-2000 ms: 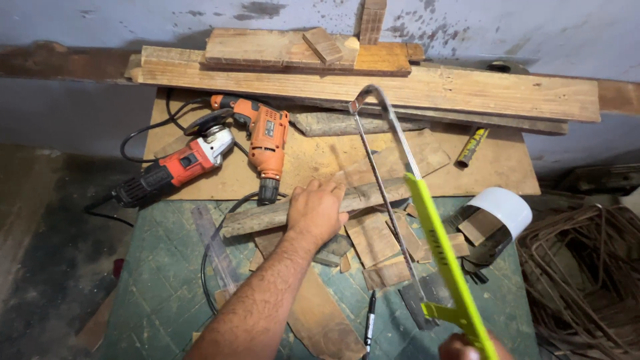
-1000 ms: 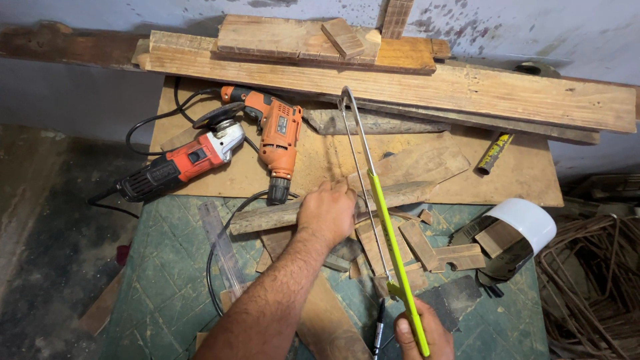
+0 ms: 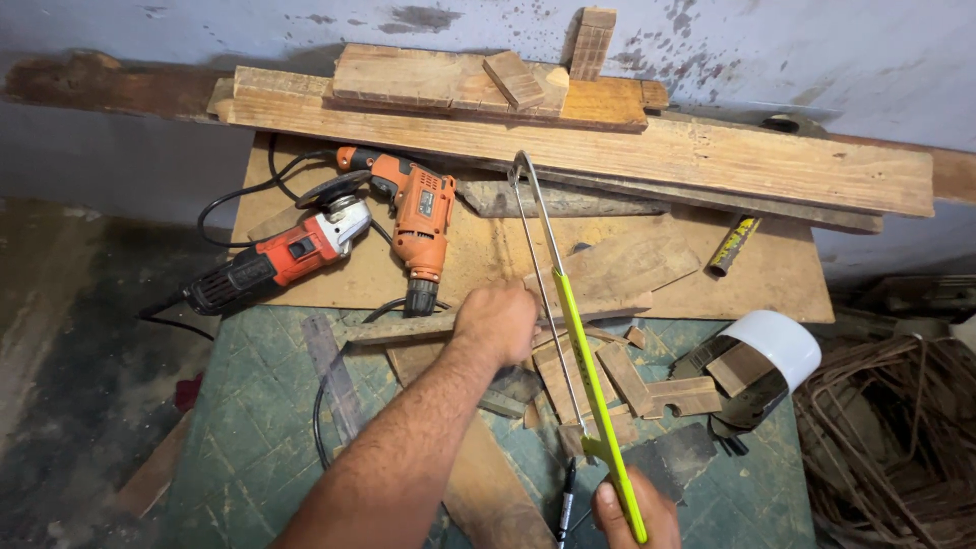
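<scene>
My left hand (image 3: 499, 320) is closed around a narrow wooden board (image 3: 404, 329) that lies across the table. In my right hand (image 3: 637, 511), at the lower edge of the view, is the handle of a hacksaw (image 3: 583, 351) with a lime-green frame and a bare metal front. Its blade passes over the board just right of my left hand; whether it touches the wood cannot be told. Beyond the board lies a wider wooden plank (image 3: 625, 259). Small wood offcuts (image 3: 625, 377) are scattered beneath and beside the saw.
An orange corded drill (image 3: 422, 217) and a red angle grinder (image 3: 297, 252) lie at the back left. Long planks (image 3: 732, 164) run along the wall. A white cylindrical container (image 3: 778, 347), a marker (image 3: 566, 499), a clear ruler (image 3: 333, 374) and a brown tube (image 3: 733, 245) are around the work.
The hacksaw, tilted and farther right over the table two seconds ago, has swung to stand more upright beside my left hand. My left hand still grips the board.
</scene>
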